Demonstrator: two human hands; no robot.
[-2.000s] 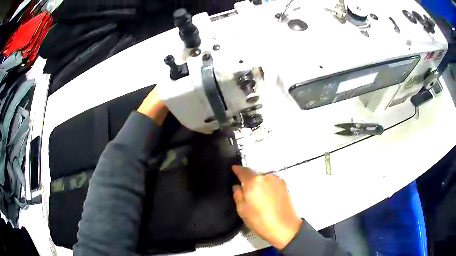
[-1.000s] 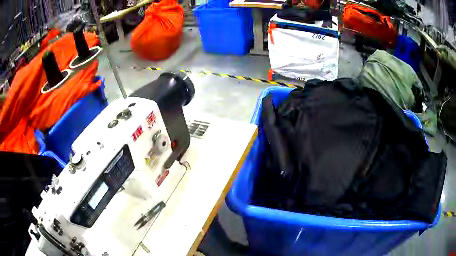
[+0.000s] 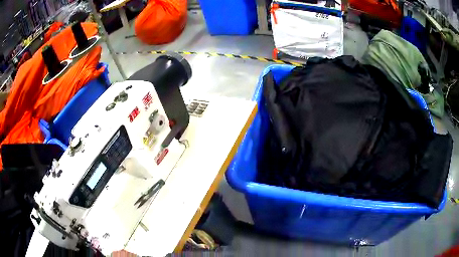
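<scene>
The white sewing machine (image 3: 108, 118) stands at the left, its needle end low near the bottom edge. Its dark control panel (image 3: 103, 165) has a lit screen. Dark thread snips (image 3: 149, 194) lie on the white table beside the machine arm. A small skin-toned patch, probably my right hand (image 3: 121, 253), is cut off by the bottom edge just right of the needle end; its fingers and anything held are hidden. My left hand is out of the picture. No back panel is visible at the needle.
A large blue bin (image 3: 302, 203) heaped with black pieces (image 3: 337, 118) stands right of the wood-edged table (image 3: 221, 168). Orange fabric (image 3: 30, 108) and thread cones (image 3: 52, 61) are behind the machine. Farther back are an orange sack (image 3: 161, 21), a white box (image 3: 308, 34) and green fabric (image 3: 397, 57).
The view has swung from the needle area to the right, bringing the blue bin in. My left hand and the black panel have left the picture. In the last second the scene shifted slightly upward.
</scene>
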